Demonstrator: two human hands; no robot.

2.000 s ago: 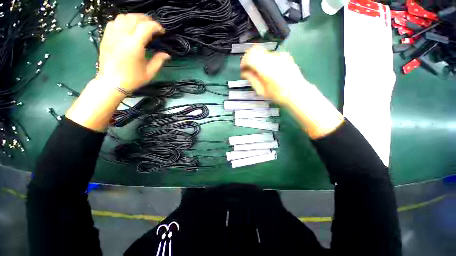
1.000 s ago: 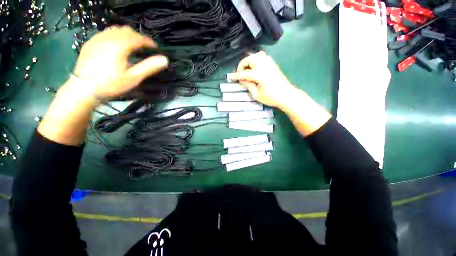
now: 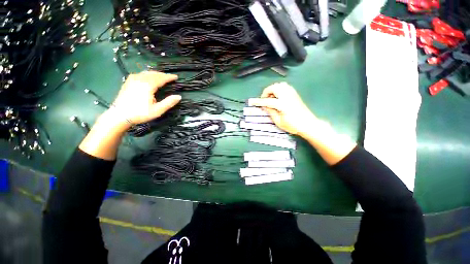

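Several cabled modules (image 3: 266, 156) lie in a column on the green table, pale faces up, their coiled cables (image 3: 178, 149) bundled to the left. My right hand (image 3: 282, 105) is at the top of the column, its thumb and fingers pinching the top module (image 3: 254, 102). My left hand (image 3: 147, 98) is over the left side of the upper coiled cables, thumb and fingers apart, with no cable visibly gripped. The hand hides part of the cables beneath it.
A stock pile of black coiled cables (image 3: 201, 26) and grey bars lies at the back. Gold-tipped connectors (image 3: 44, 107) spread at left. At right are a long white release sheet (image 3: 390, 103), a translucent bottle (image 3: 356, 19) and a red-faced module pile (image 3: 447, 35). The table edge curves in front.
My right hand has come from above the column onto the top module, which now lies in line with the others. My left hand has shifted down over the coils. The view has shifted slightly.
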